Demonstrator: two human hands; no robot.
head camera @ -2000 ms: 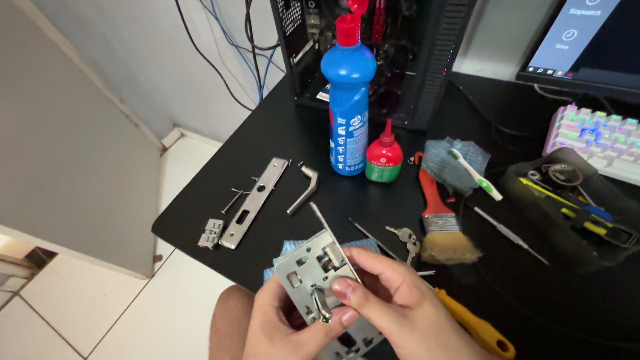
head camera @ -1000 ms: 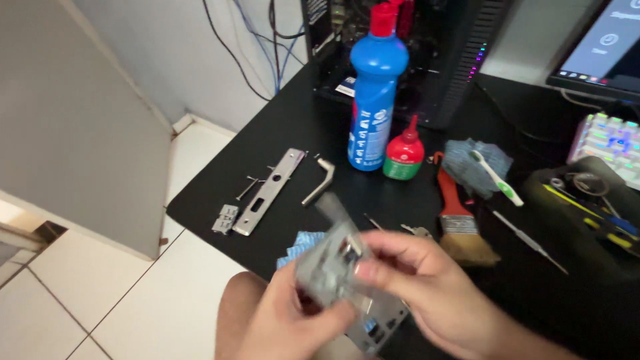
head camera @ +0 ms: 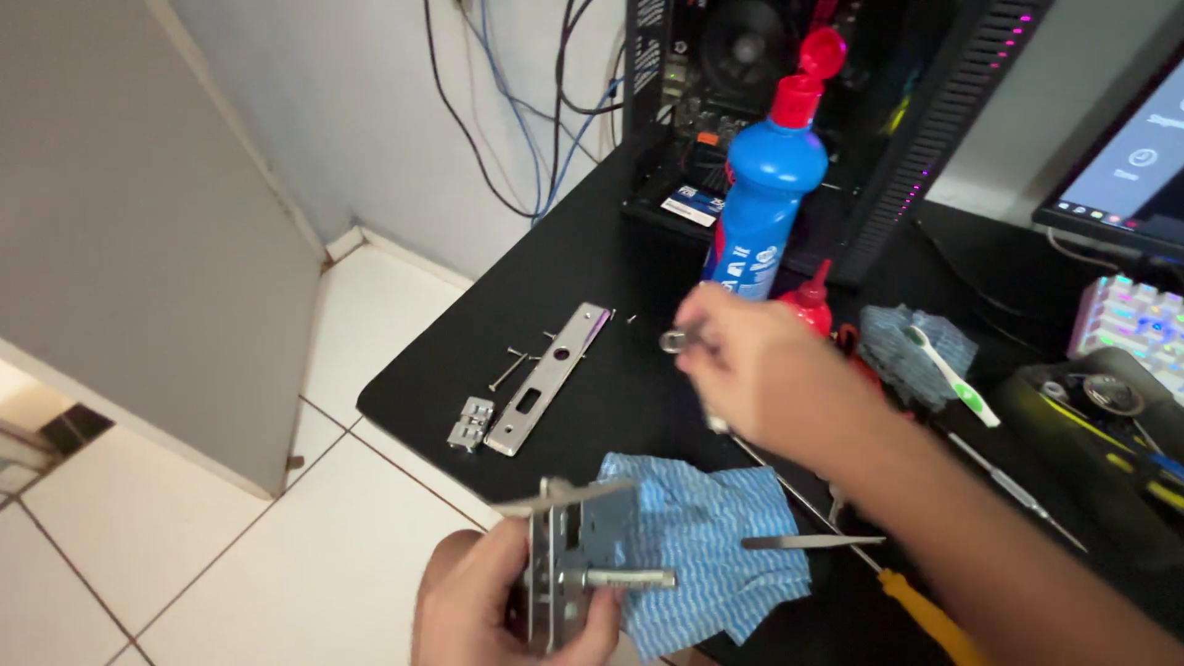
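My left hand (head camera: 504,601) grips a metal mortise lock case (head camera: 564,573) upright over the near edge of the desk, and a square metal spindle (head camera: 634,578) sticks out of its side. My right hand (head camera: 740,356) is raised in front of the blue bottle, closed on a metal lever door handle (head camera: 675,340), mostly hidden by the fingers. A blue striped cloth (head camera: 712,555) lies beside the lock, with tweezers (head camera: 814,541) on it. Left of my right hand are a metal escutcheon plate (head camera: 550,379), screws (head camera: 507,370) and a small metal part (head camera: 472,424).
A blue bottle (head camera: 763,203) and a red bottle (head camera: 811,301) stand before an open computer case (head camera: 888,120). Farther right lie a toothbrush (head camera: 953,375) on a cloth, a thin metal tool (head camera: 1017,490) and a dark tray (head camera: 1064,435). A yellow-handled screwdriver (head camera: 925,610) lies near my right forearm.
My right hand has left the lock and moved up to the lever handle, which lay on the desk beside the plate. My left hand alone now holds the lock, turned more edge-on.
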